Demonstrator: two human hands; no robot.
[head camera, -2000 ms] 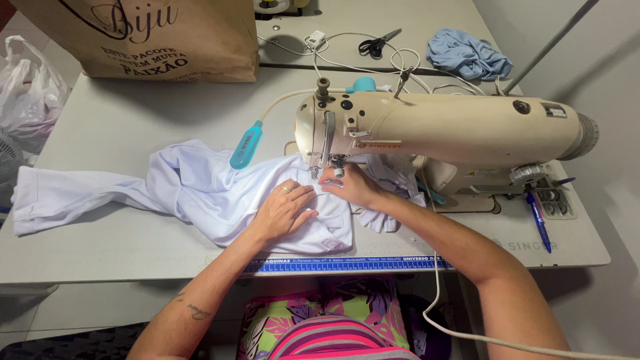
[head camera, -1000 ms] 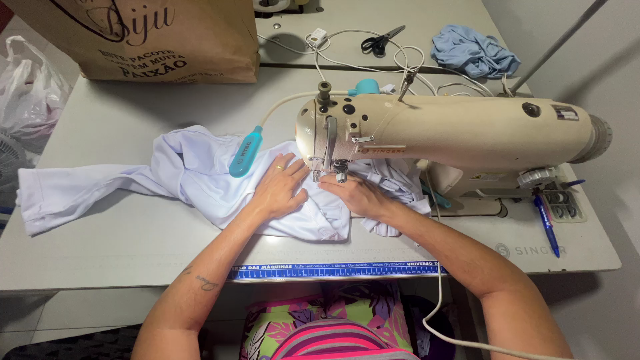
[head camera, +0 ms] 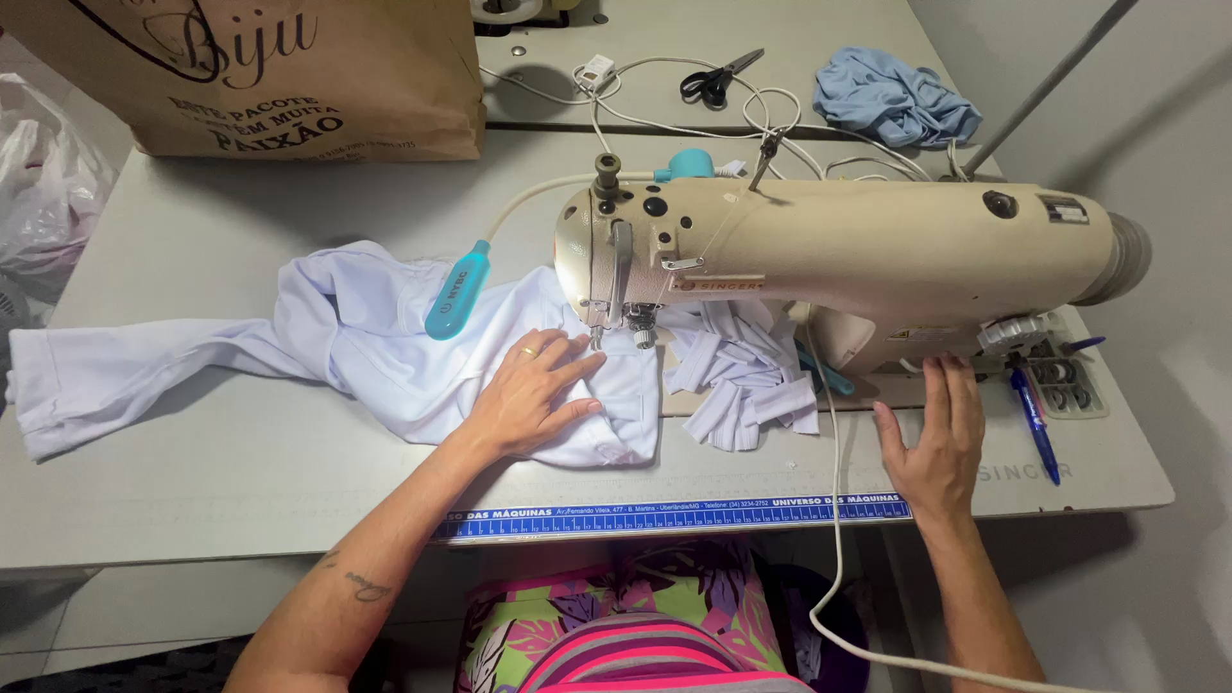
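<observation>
A white garment [head camera: 385, 356] lies across the table, one end under the needle area of a Singer sewing machine [head camera: 847, 250]. My left hand [head camera: 534, 395] rests flat on the cloth, fingers spread, fingertips just before the presser foot [head camera: 597, 337]. My right hand [head camera: 934, 433] is off the cloth at the machine's base, fingertips by the reverse lever below the stitch dial [head camera: 1011, 335]; whether they press on it I cannot tell. Between my hands lies a pile of white fabric strips [head camera: 741, 375]. A turquoise lamp [head camera: 459, 294] on a flexible neck hangs over the garment.
A blue printed ruler [head camera: 674, 518] runs along the front edge. A blue pen [head camera: 1035, 428] and a bobbin tray [head camera: 1068, 385] sit at the right. Behind are black-handled scissors [head camera: 717, 82], a blue cloth [head camera: 895, 96], cables and a paper bag [head camera: 318, 77]. A white cable crosses the front edge.
My right hand has left the cloth beside the presser foot and moved right to the machine's base, leaving the fabric strips in plain view. My left hand stays on the garment.
</observation>
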